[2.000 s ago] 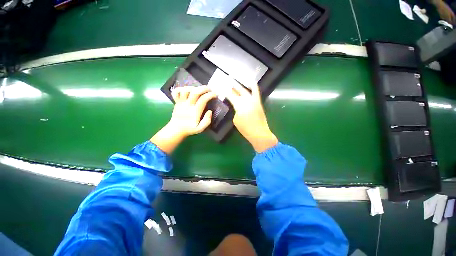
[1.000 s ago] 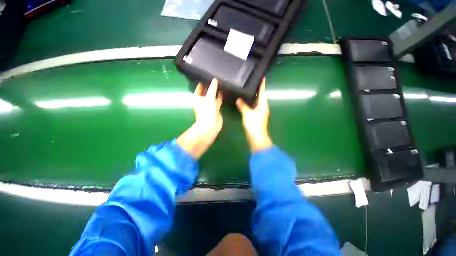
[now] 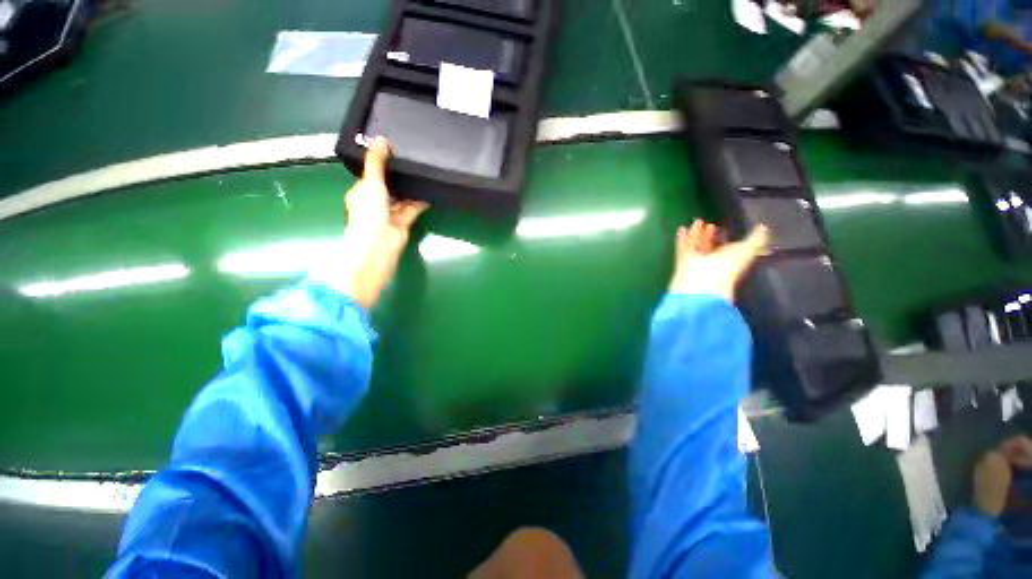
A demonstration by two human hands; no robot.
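Observation:
A black foam phone tray [image 3: 436,190] stands at the upper middle, reaching from the belt's far rail onto the bench beyond. Dark phones lie in its pockets, and a white square [image 3: 465,91] lies across two of them. My left hand [image 3: 377,232] holds the tray's near left corner, thumb side on the rim. A second long black tray [image 3: 736,243] with several filled pockets lies across the belt at the right. My right hand [image 3: 716,258] is at its left edge, fingers bent and thumb over the rim; whether it grips is unclear.
The green belt [image 3: 521,339] runs between pale rails [image 3: 475,449]. A clear bag or sheet [image 3: 323,53] lies at the upper left. White strips [image 3: 894,416] lie at the lower right. More black trays [image 3: 928,102] and another person's hands [image 3: 1002,469] are at the right.
The view has turned right. The first tray has moved farther out and left on the bench. My right hand has left it and reached the second tray; my left hand stays at its near end.

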